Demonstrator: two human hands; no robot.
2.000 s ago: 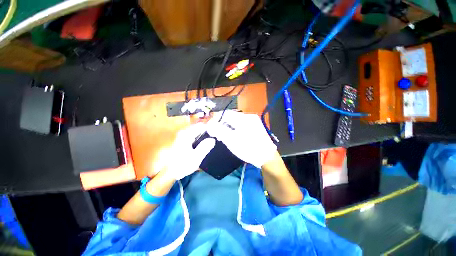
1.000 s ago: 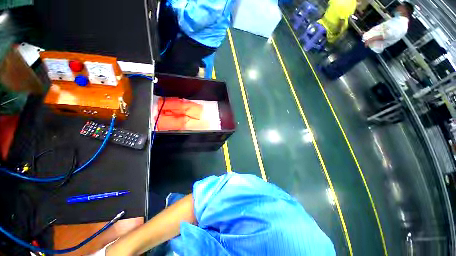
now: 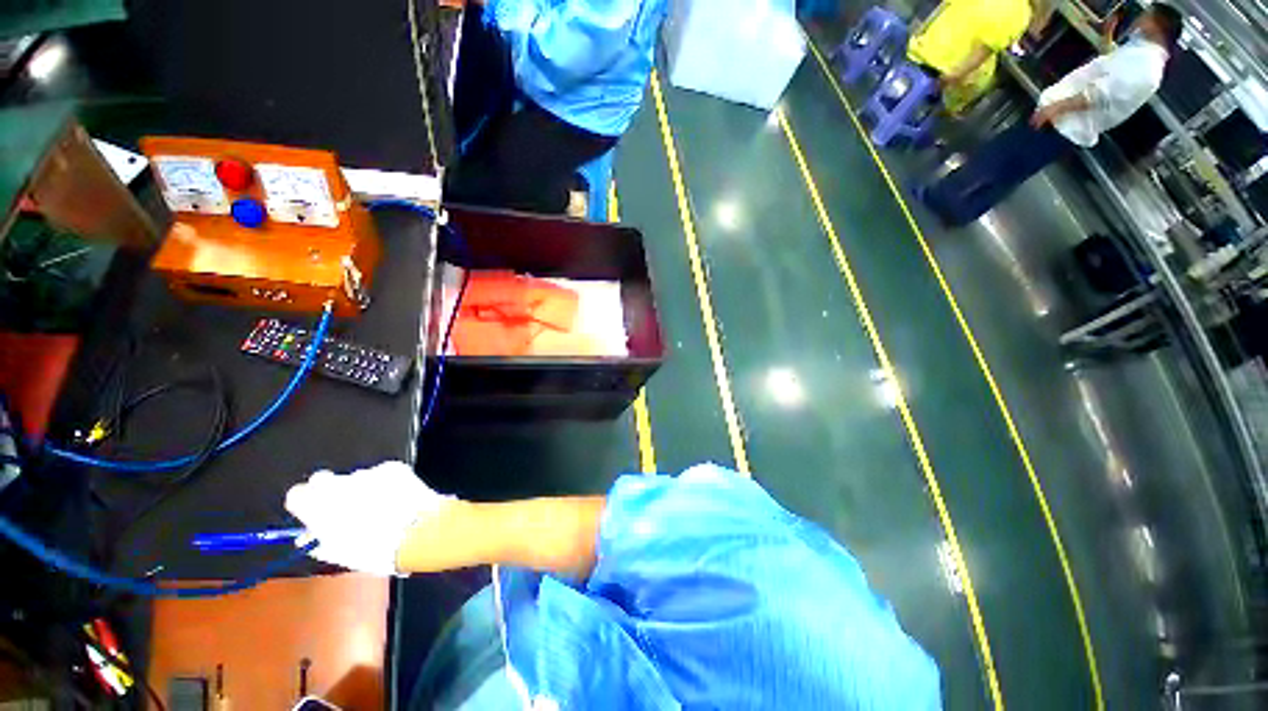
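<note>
My right hand, in a white glove, is over the front edge of the black bench, with its fingers closed on the right end of a blue marker pen. The pen points left, low over or on the bench; which is unclear. The orange mat lies beside it at the lower left. Small dark parts stand on the mat, and a pale-edged dark object is cut off by the bottom edge. The blue cable runs between pen and mat. My left hand is out of the picture.
A black remote control and an orange switch box are farther along the bench. Coloured AV plugs lie at lower left. A black bin stands beside the bench. Several people are beyond, around the green floor.
The view has turned right from the mat. My right hand has left the mat area and taken hold of the pen, which lay loose before. My left hand has left the picture.
</note>
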